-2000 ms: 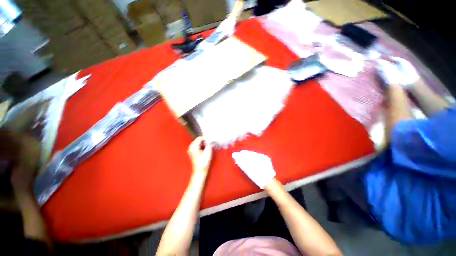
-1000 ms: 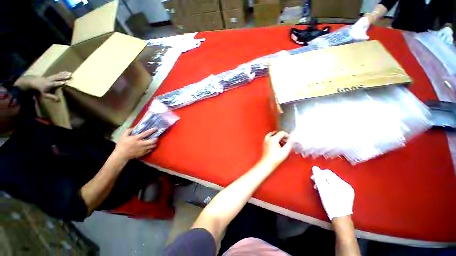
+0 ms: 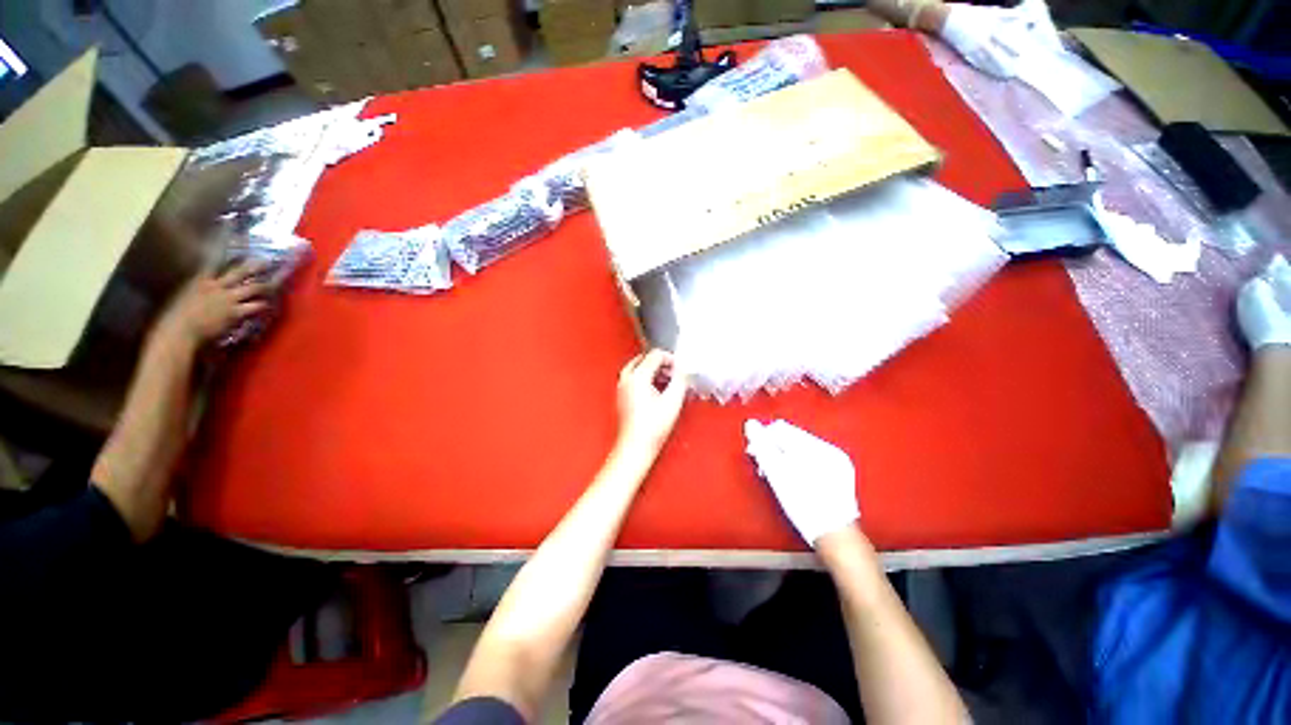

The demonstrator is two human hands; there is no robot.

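A tan carton of empty bags (image 3: 750, 163) lies on its side on the red cloth, open towards me. Clear-whitish bubble bags (image 3: 835, 290) fan out of it. My left hand (image 3: 651, 404) is bare, its fingers curled at the carton's lower left corner by the bag edges; whether it grips anything cannot be told. My right hand (image 3: 810, 475) wears a white glove and rests on the cloth below the bags, fingers together, nothing seen in it. Bagged products (image 3: 503, 230) lie in a row left of and behind the carton.
At left, a co-worker's hand (image 3: 224, 300) is on bagged product beside an open packing carton (image 3: 88, 269). An open black tray (image 3: 1048, 224) sits right of the bags. Pink bubble wrap (image 3: 1133, 333) bears a black block (image 3: 1211, 167). Gloved co-workers are at right. A black tape dispenser (image 3: 687, 78) stands behind.
The view has swung back towards the right. The co-worker at left has moved bagged product from the row's near end towards the open carton. My hands stay near the bags.
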